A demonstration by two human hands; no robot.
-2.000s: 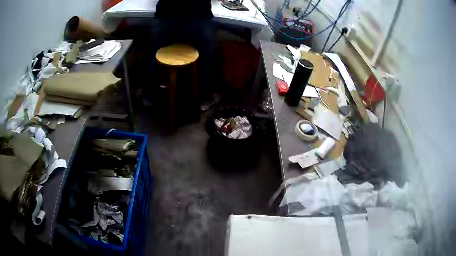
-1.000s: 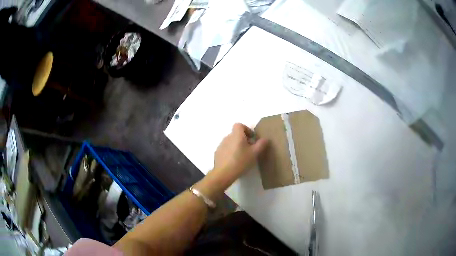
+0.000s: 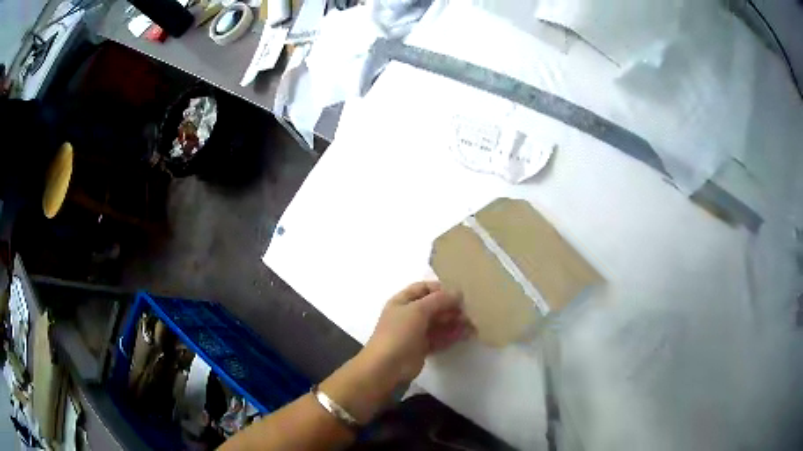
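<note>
A brown card (image 3: 502, 286) with clipped corners lies over the white table sheet, turned at an angle. A white tape strip (image 3: 506, 264) runs across it. My left hand (image 3: 427, 326) is at the card's lower left edge, with the fingertips curled and blurred on that edge. A long thin grey tool (image 3: 551, 392) lies below the card, its upper end by the card's edge, blurred. A white paper pattern (image 3: 502, 150) with printed lines lies beyond the card. My right hand is not in view.
A grey steel rule (image 3: 537, 101) lies across the white table sheet (image 3: 343, 211), with loose white sheets (image 3: 687, 88) beyond it. To the left are a blue crate (image 3: 220, 343), a black bin (image 3: 172, 163) of scraps and a grey bench holding a tape roll (image 3: 231, 24).
Since one second ago the card has turned, its tape strip now slanting more. My left hand has moved slightly lower in the picture. Two seconds ago the view showed the room, with no hands.
</note>
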